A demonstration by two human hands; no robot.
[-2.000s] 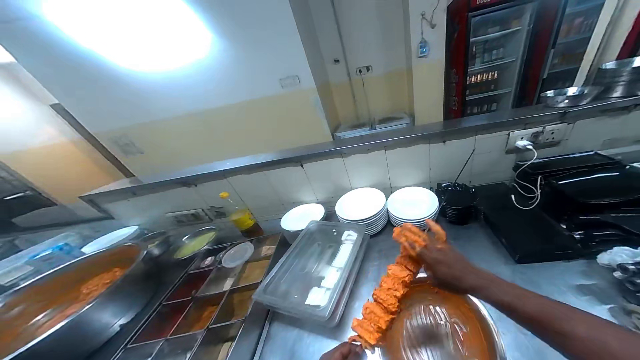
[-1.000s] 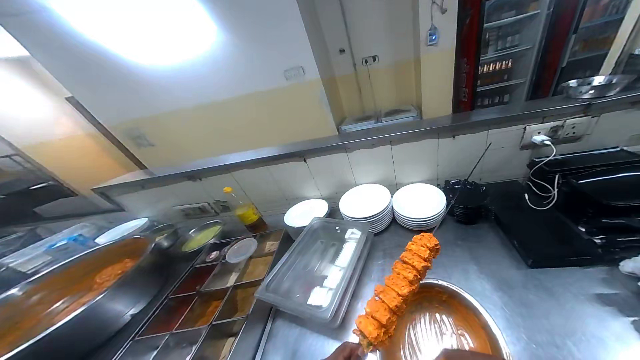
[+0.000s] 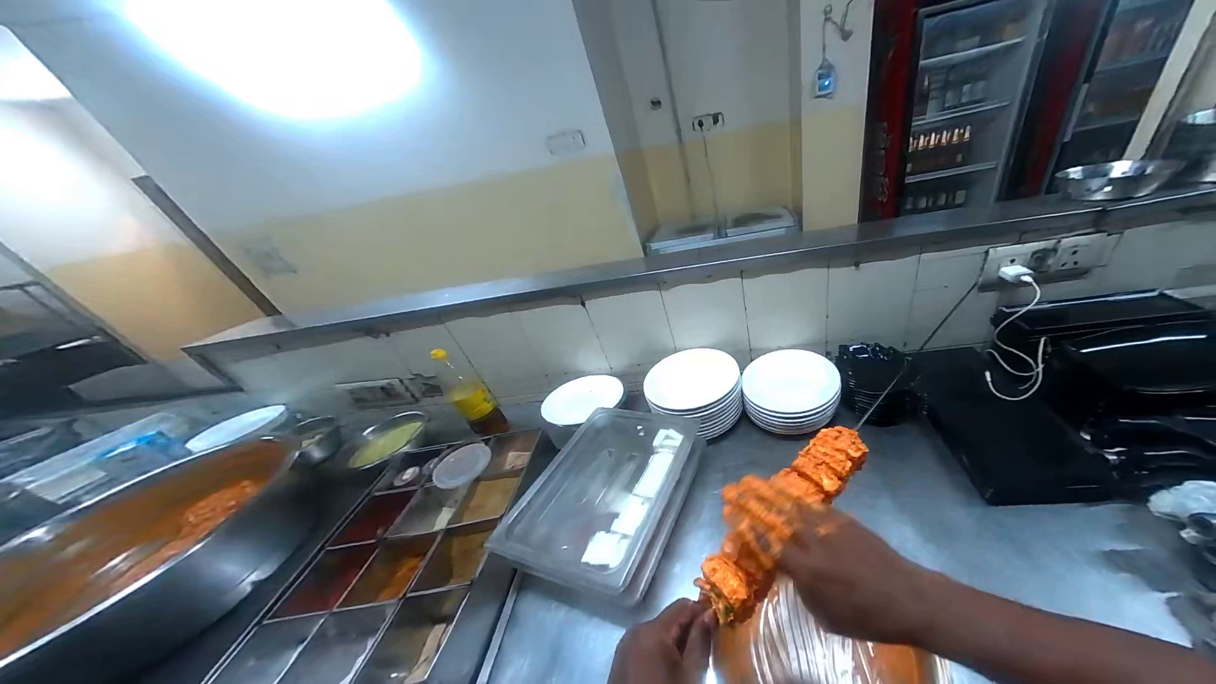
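A metal skewer (image 3: 909,367) loaded with orange, marinade-coated pieces of food (image 3: 828,464) slants up to the right. My left hand (image 3: 665,643) grips its lower end at the bottom of the view. Wrapped around the middle of the coated pieces is my right hand (image 3: 803,537), its fingers blurred and smeared with orange marinade. Beneath both hands sits a round metal bowl (image 3: 940,668) with orange marinade and a shiny bottom, partly hidden by my right hand and forearm.
Lidded clear plastic containers (image 3: 598,503) lie left of the skewer. Behind stand stacks of white plates (image 3: 692,382) and black bowls (image 3: 874,380). Leftward are a compartmented spice tray (image 3: 380,560), an oil bottle (image 3: 469,391) and a large metal pan (image 3: 218,560). Black trays (image 3: 1007,427) stand right.
My right hand, at the top of the skewer two seconds ago and low over the bowl one second ago, is now around the middle of the coated pieces. My left hand remains at the lower end.
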